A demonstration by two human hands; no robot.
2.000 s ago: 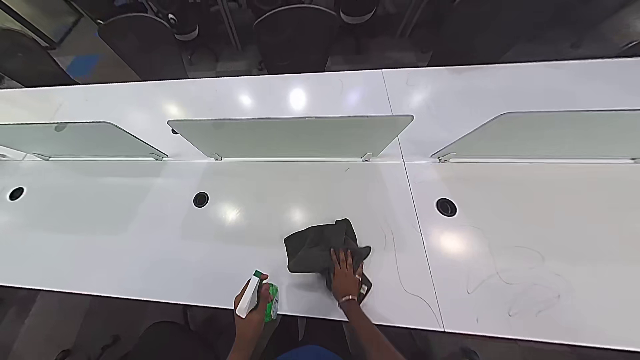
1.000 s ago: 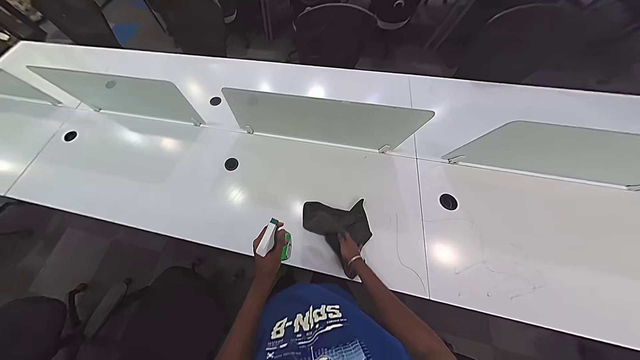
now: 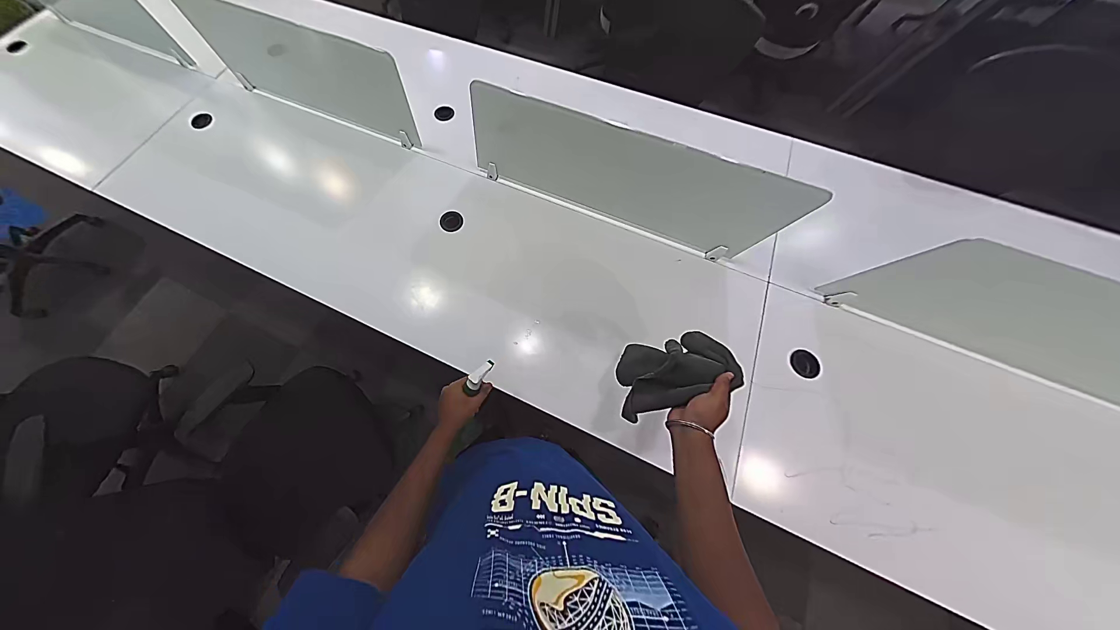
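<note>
My left hand (image 3: 462, 404) is closed around a spray bottle (image 3: 479, 378) just off the near edge of the white desk (image 3: 560, 306); its white nozzle points up and the bottle body is mostly hidden. A crumpled dark grey cloth (image 3: 674, 374) is in my right hand (image 3: 707, 404), bunched over the desk near the seam between two desk sections. Whether the cloth touches the surface I cannot tell. A metal bangle circles my right wrist. Small specks or droplets show on the desk between the hands.
Frosted glass dividers (image 3: 639, 166) stand along the desk's middle. Round black cable grommets (image 3: 451, 221) (image 3: 805, 363) are set in the top. Faint marks (image 3: 884, 529) lie on the right section. Dark office chairs (image 3: 297, 437) stand at the lower left, others beyond the far edge.
The cloth, spread flatter under my right hand two seconds ago, is now bunched up in it. The spray bottle remains in my left hand. The view has turned considerably.
</note>
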